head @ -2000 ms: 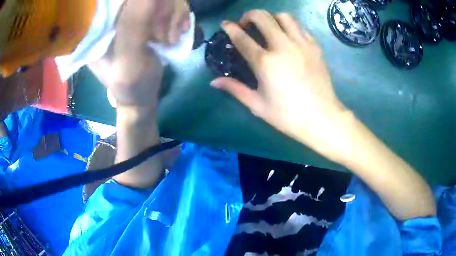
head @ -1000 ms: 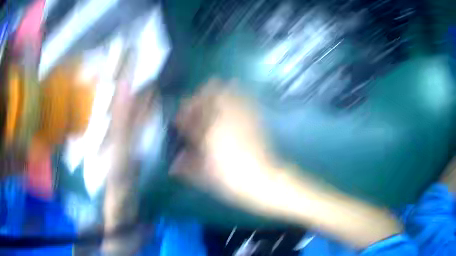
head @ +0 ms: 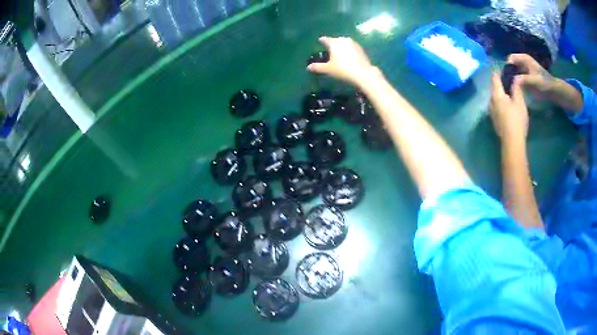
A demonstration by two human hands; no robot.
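Note:
My right hand reaches out to the far part of the green work surface. Its thumb and fingers are around a dark round housing, partly hidden by the hand. Many glossy black round housings lie face up in a loose group in front of me, some touching. Those nearest me show bright reflective inner detail. My left hand is out of the picture.
A black and white box stands at the lower left beside a red surface. A single housing lies apart at the left. At the right, a neighbour's hands hold a dark piece near a blue bin of white parts.
The view has swung to show more of the work surface. My right hand has moved from near the screwdriver to the far side. My left hand and the orange screwdriver have left the picture.

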